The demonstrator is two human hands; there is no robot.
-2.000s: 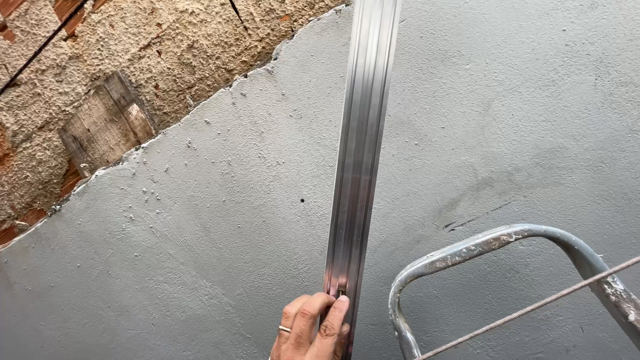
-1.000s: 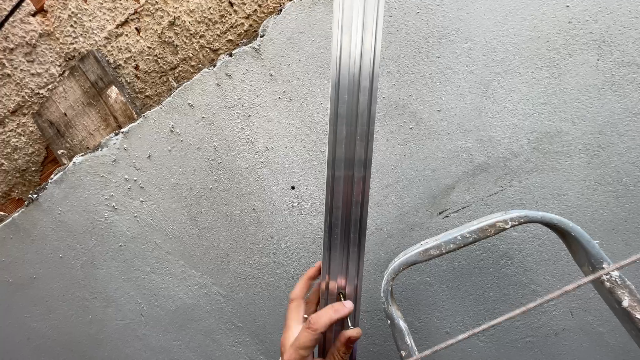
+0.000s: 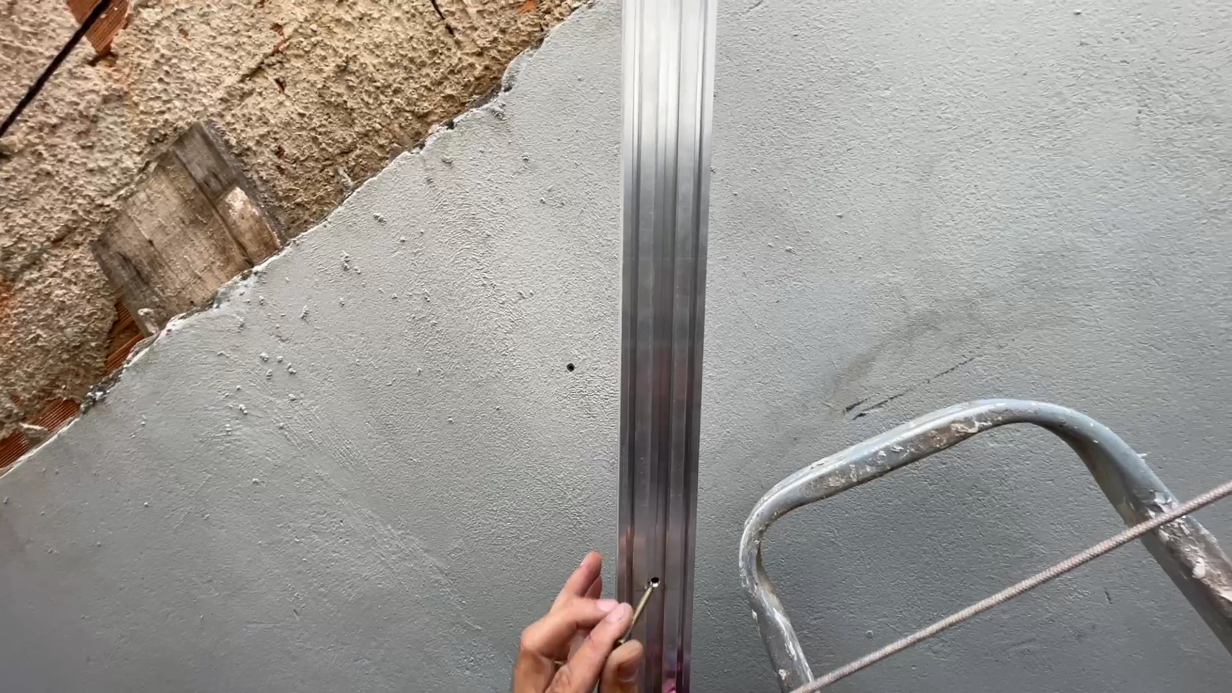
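Note:
A long ribbed metal profile stands upright against the grey plastered wall. Near its lower visible part is a small drilled hole. My left hand comes up from the bottom edge, at the profile's left side, and pinches a thin brass-coloured screw between thumb and fingers. The screw's tip is at the hole, tilted up to the right; its head is hidden by the fingers. Another small dark hole shows in the wall left of the profile. My right hand is not in view.
A paint-spattered tubular metal frame, likely a stepladder top, stands at the lower right, with a thin rope crossing it. Rough unplastered wall with exposed brick and a piece of wood fills the upper left.
The fingers of my left hand have shifted from over the hole to below and left of it. The hole and the screw's tip now show.

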